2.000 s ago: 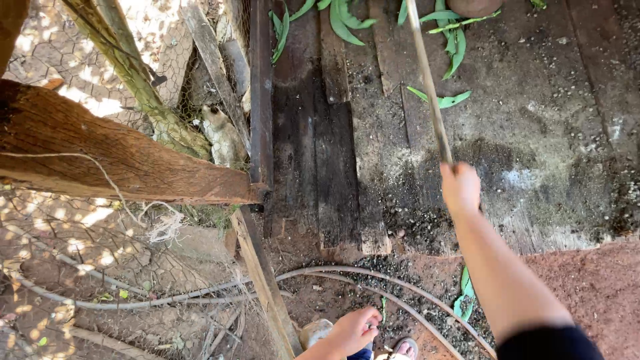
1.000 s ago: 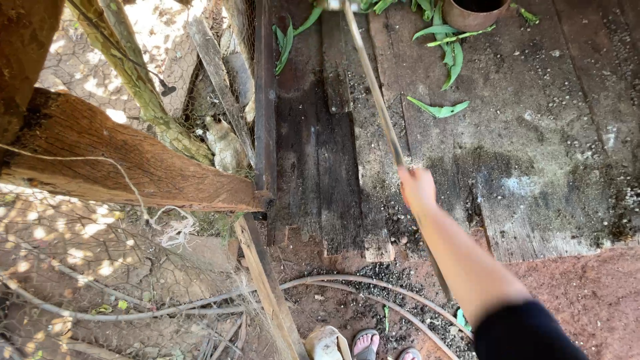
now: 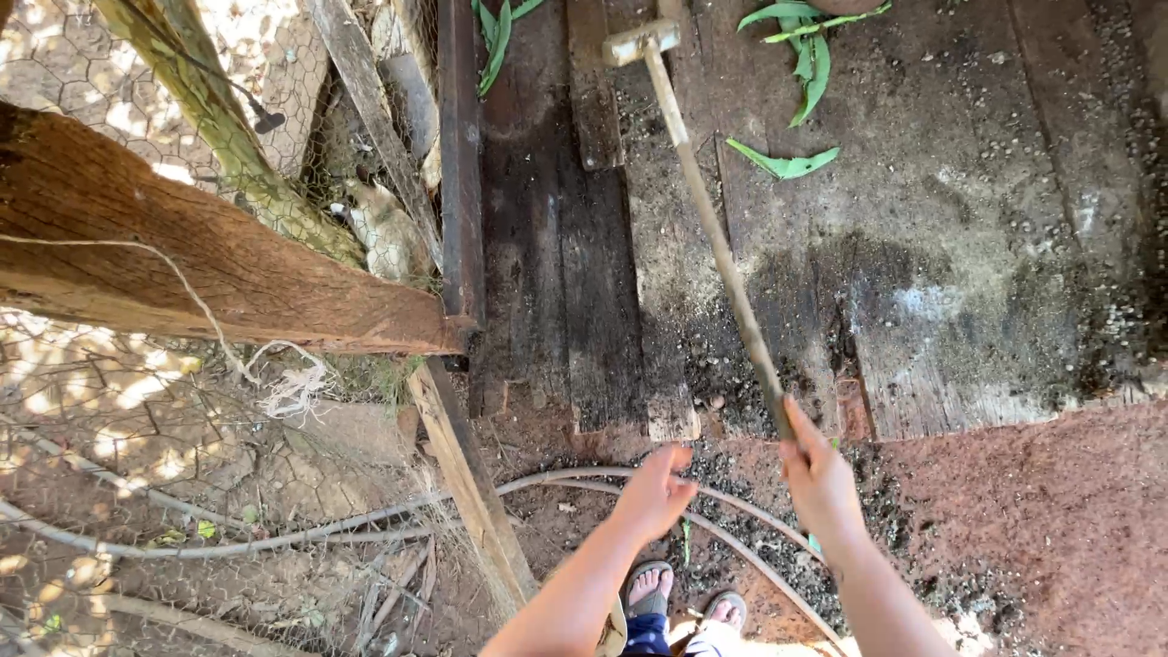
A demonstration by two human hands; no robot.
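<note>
My right hand (image 3: 821, 488) is closed around the lower part of a long wooden stick (image 3: 721, 246), which slants up and left over the planks. At its top is a short pale crosspiece (image 3: 641, 43), a scraper or rake head. My left hand (image 3: 654, 493) is to the left of the right one, fingers apart, touching nothing that I can see. Weathered wooden planks (image 3: 922, 228) lie beyond both hands, strewn with dark crumbs and small pebbles. Green leaves (image 3: 787, 162) lie on the boards near the far side.
A thick wooden beam (image 3: 210, 255) with frayed string (image 3: 297, 383) juts in from the left, beside wire mesh. A furry animal (image 3: 388, 228) is behind the mesh. A hose (image 3: 274, 545) curves over the dirt near my sandalled feet (image 3: 648, 589). A wooden post (image 3: 470, 488) leans below the beam.
The left hand has come into view beside the stick. My right hand has moved nearer to my body, and the stick's pale head, cut off at the top edge a second ago, now shows fully.
</note>
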